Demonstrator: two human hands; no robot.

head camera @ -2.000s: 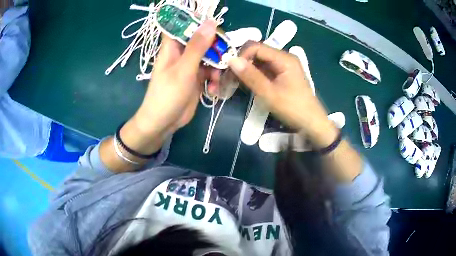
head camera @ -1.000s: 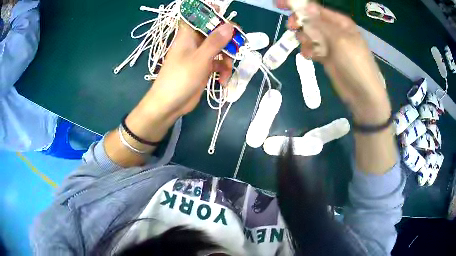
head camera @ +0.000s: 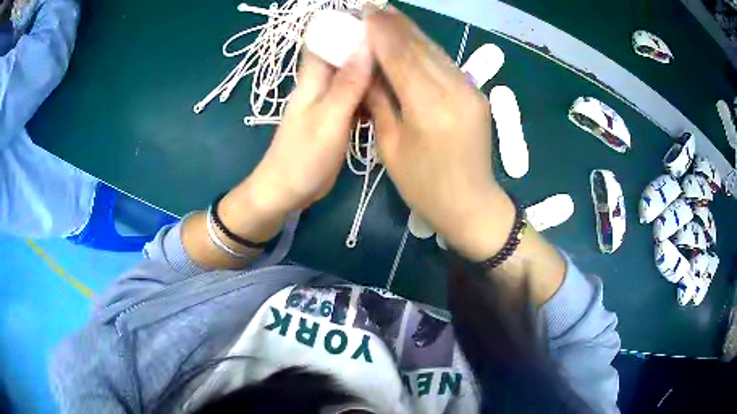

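My left hand (head camera: 311, 133) and my right hand (head camera: 432, 121) are pressed together at the top centre around a white housing (head camera: 334, 37). Only its smooth, rounded white end shows above my left hand. The board and blue battery are not visible now, and my fingers hide the rest. A heap of off-white wrist straps (head camera: 271, 50) lies just left of my hands. One strap loop (head camera: 365, 194) hangs or lies below my hands on the worktop.
Flat white back covers (head camera: 510, 133) lie right of my hands, some partly hidden by my right arm. Body halves stand singly (head camera: 608, 210) further right, beside a pile (head camera: 677, 218). A pale grey rail (head camera: 566, 61) curves behind. Another person's blue sleeve (head camera: 36, 121) is at the left.
My right hand has come back from the upper right, a pale piece in it, onto the housing in my left hand. The open shell with green board is now covered. The view has shifted slightly.
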